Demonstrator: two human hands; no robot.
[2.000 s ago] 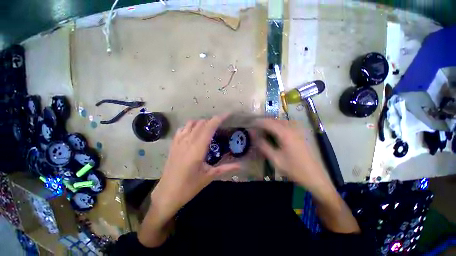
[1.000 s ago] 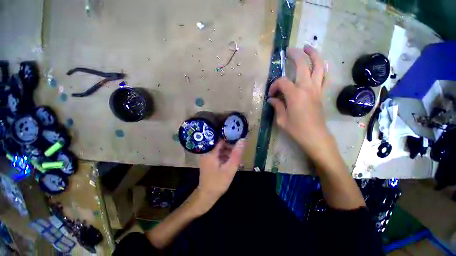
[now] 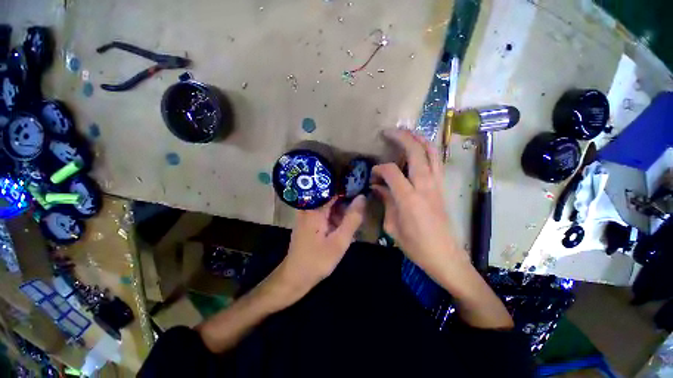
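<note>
A round black housing (image 3: 304, 179) with a shiny circuit board in its open end stands near the mat's front edge. A smaller black end cap (image 3: 357, 177) with a grey face stands tilted just right of it. My left hand (image 3: 325, 232) is below both, its thumb and fingers closed at the cap's lower edge. My right hand (image 3: 417, 196) is at the cap's right side, fingers bent and fingertips at its rim. Whether a small part is between the right fingertips cannot be told.
Open pliers (image 3: 144, 66) and a black cup (image 3: 196, 111) lie left. A mallet (image 3: 483, 184) and thin pale tool (image 3: 450, 103) lie right. Two black housings (image 3: 581, 114) stand farther right. End caps (image 3: 24, 137) are heaped far left. A red wire (image 3: 369, 59) lies ahead.
My right hand has moved from the thin tool beside the mallet back to the end cap. The cap is now more tilted. The mallet shows again. The view has shifted.
</note>
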